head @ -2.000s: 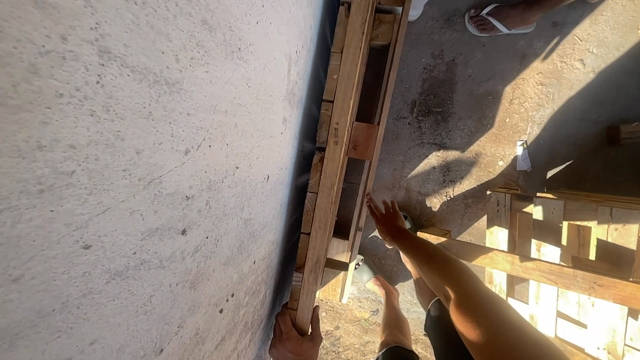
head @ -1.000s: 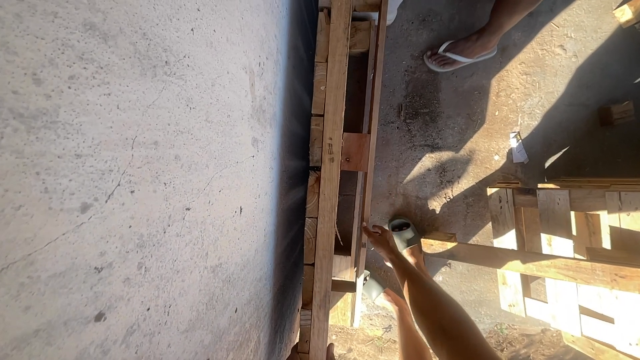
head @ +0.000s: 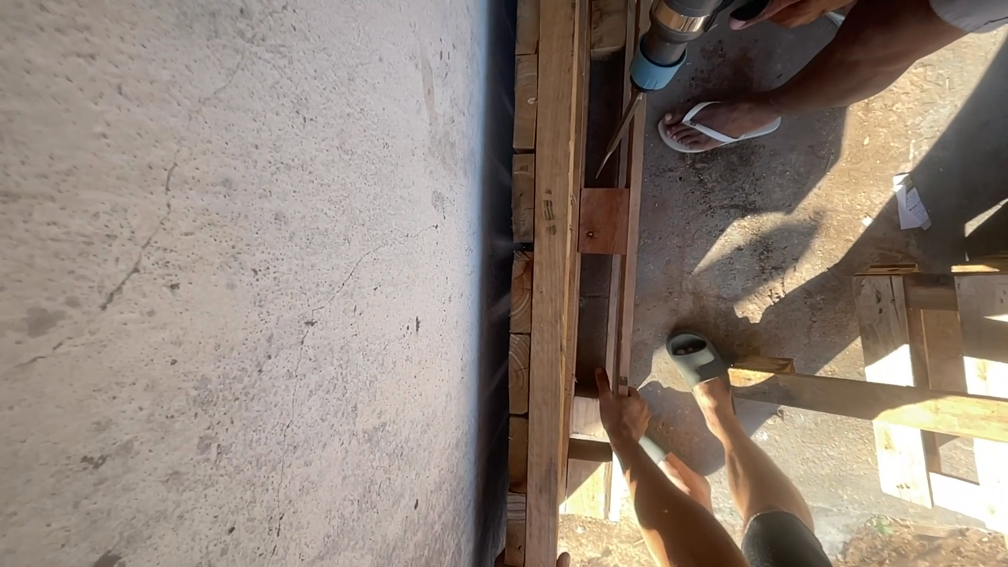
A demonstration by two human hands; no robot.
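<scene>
A wooden pallet (head: 555,276) stands on edge along a concrete wall. My right hand (head: 624,405) has its fingers closed around the thin outer board (head: 632,236) of the pallet, low in the picture. Of my left hand (head: 563,560) only fingertips show at the bottom edge, on both sides of the long thick beam. Higher up, a co-worker's hand (head: 787,9) holds a power drill (head: 669,35). From its blue collar a long thin pointed piece reaches into the pallet's gap, above a reddish wood block (head: 604,220).
The concrete wall (head: 236,276) fills the left side. A co-worker's foot in a white flip-flop (head: 720,130) is near the drill. A foot in a grey-green slide (head: 697,358) rests beside the pallet. More pallet wood (head: 890,331) lies at right, with a white scrap (head: 910,203) above it.
My right hand was spread at the outer board's edge and has closed on it. The co-worker's drill has come into view at the top. My left hand has mostly left the view.
</scene>
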